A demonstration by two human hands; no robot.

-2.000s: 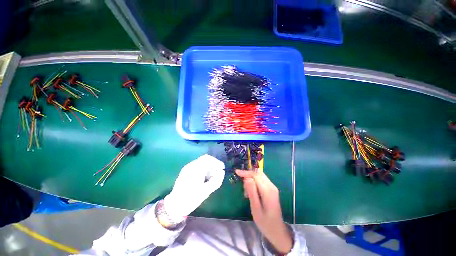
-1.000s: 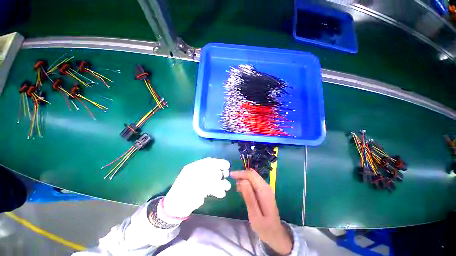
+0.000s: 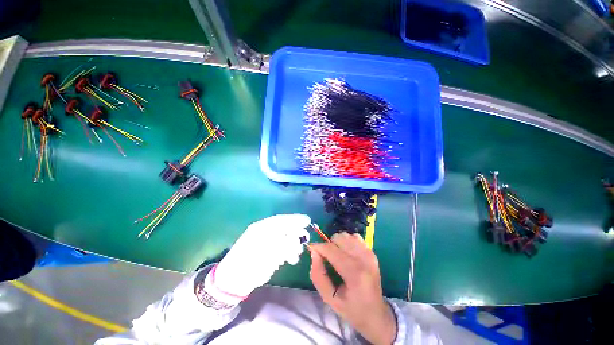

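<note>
My left hand (image 3: 269, 253), in a white glove, is closed around a small dark part (image 3: 304, 240), mostly hidden by the fingers. My bare right hand (image 3: 347, 273) meets it fingertip to fingertip and pinches a thin orange-red wire (image 3: 320, 233); a dark wire end shows below its fingers. A blue tray (image 3: 271, 128) beyond my hands holds a pile of black wires (image 3: 353, 111) and red wires (image 3: 350, 158) with pale ends. A heap of small black parts (image 3: 349, 209) lies just below the tray.
Wired connectors (image 3: 74, 106) lie spread on the green surface at the left, with others (image 3: 191, 185) nearer the tray. A pile of wired connectors (image 3: 515, 222) lies at the right. A metal rail (image 3: 128, 52), a post (image 3: 219, 30) and a second blue bin (image 3: 481, 40) are beyond.
An orange-red wire now shows between my hands. My right hand has turned and its fingers are more curled. The view has shifted, so the tray sits further right than two seconds ago.
</note>
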